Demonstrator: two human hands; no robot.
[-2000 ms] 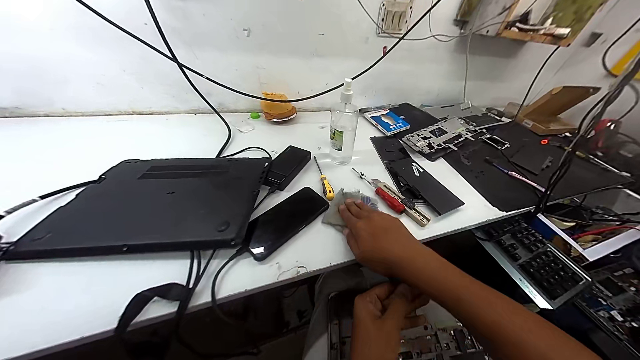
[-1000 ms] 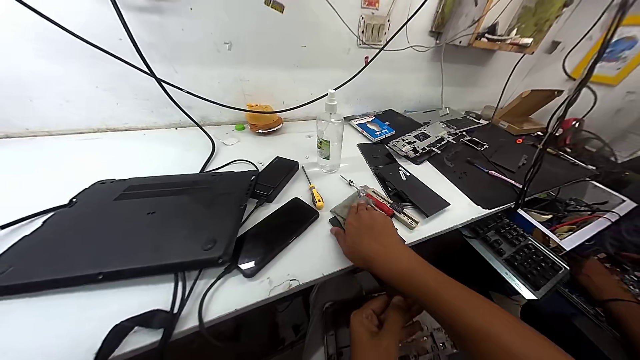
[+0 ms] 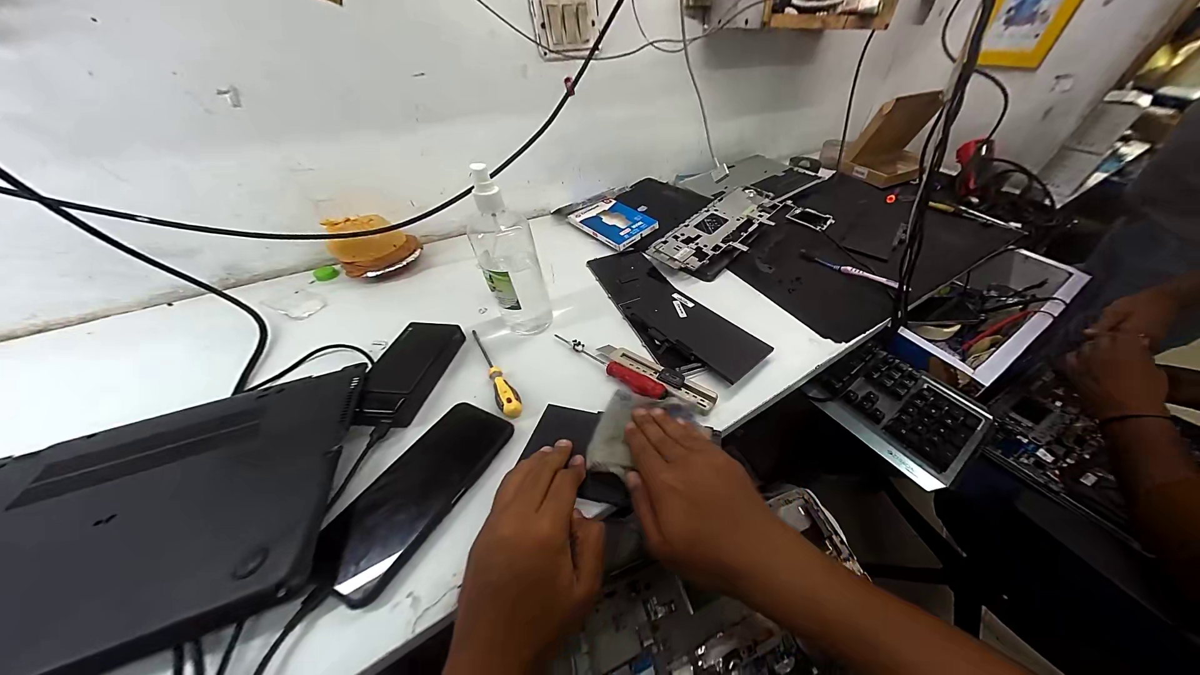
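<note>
My left hand [image 3: 539, 539] lies at the table's front edge with its fingertips on a flat black piece [image 3: 562, 431]. My right hand [image 3: 689, 487] presses its fingers on a greyish cloth or pouch [image 3: 611, 441], which partly covers the black piece. Just behind are a red-handled tool [image 3: 637, 380] and a beige utility knife [image 3: 675, 377]. A yellow-handled screwdriver [image 3: 504, 389] lies behind my left hand. Below my hands, an opened laptop chassis with exposed parts [image 3: 666, 619] is partly hidden by my arms.
A closed black laptop [image 3: 169, 506], a smartphone [image 3: 422, 506] and a black adapter box [image 3: 412, 370] lie left. Behind stands a spray bottle [image 3: 511, 267]. Laptop parts [image 3: 717, 230] and a black panel [image 3: 694, 323] lie right, beyond a keyboard [image 3: 905, 412]. Another person's hands [image 3: 1116, 366] are far right.
My left hand has come up from below the table edge to the flat black piece, which now shows beside the greyish cloth or pouch. My right hand stays at the cloth or pouch.
</note>
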